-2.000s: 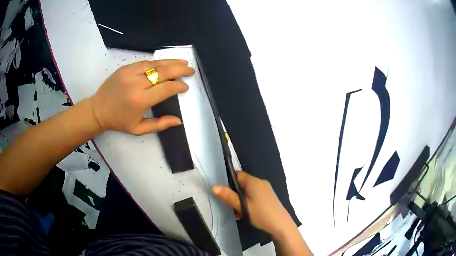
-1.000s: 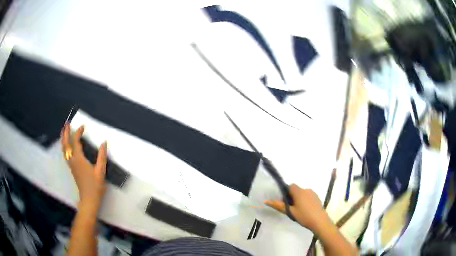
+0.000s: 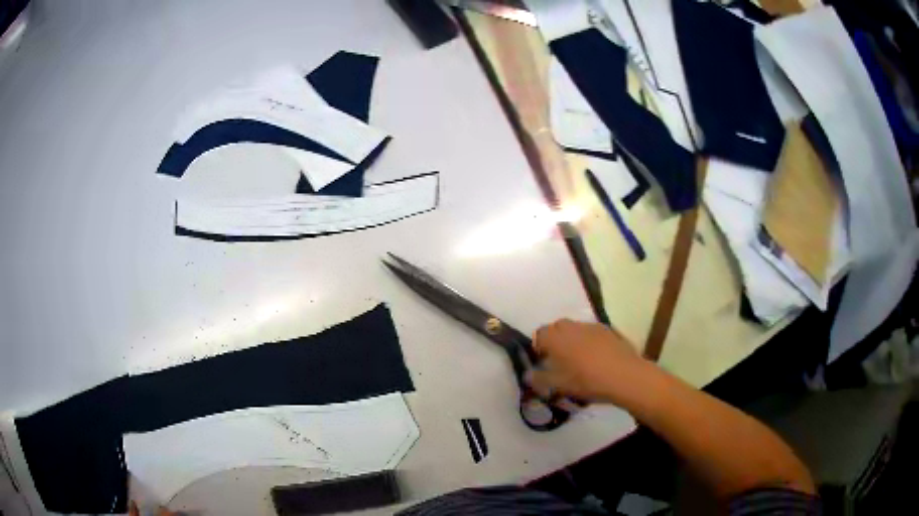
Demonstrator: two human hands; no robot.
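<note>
My right hand (image 3: 584, 361) is on the handles of the tailor's shears (image 3: 458, 307); one handle loop shows below the fingers. The blades point up-left over the white table and are nearly closed. Only blurred fingertips of my left hand (image 3: 151, 510) show at the bottom edge; what they touch is hidden. The dark fabric (image 3: 272, 368) lies at lower left. A white paper pattern (image 3: 348, 431) with a curved lower edge lies along it. A dark pattern weight (image 3: 338, 494) lies at that pattern's lower edge.
Curved white patterns (image 3: 302, 212) and dark cut pieces (image 3: 348, 83) lie at upper left. A small dark scrap (image 3: 475, 439) is below the shears. At right, a tan board holds a pen (image 3: 615, 215), a brown strip (image 3: 673, 282) and heaped patterns and fabric.
The view has swung right. My right hand and the shears have moved away from the fabric's end. My left hand has almost left the picture. White patterns now show with the upper cut pieces.
</note>
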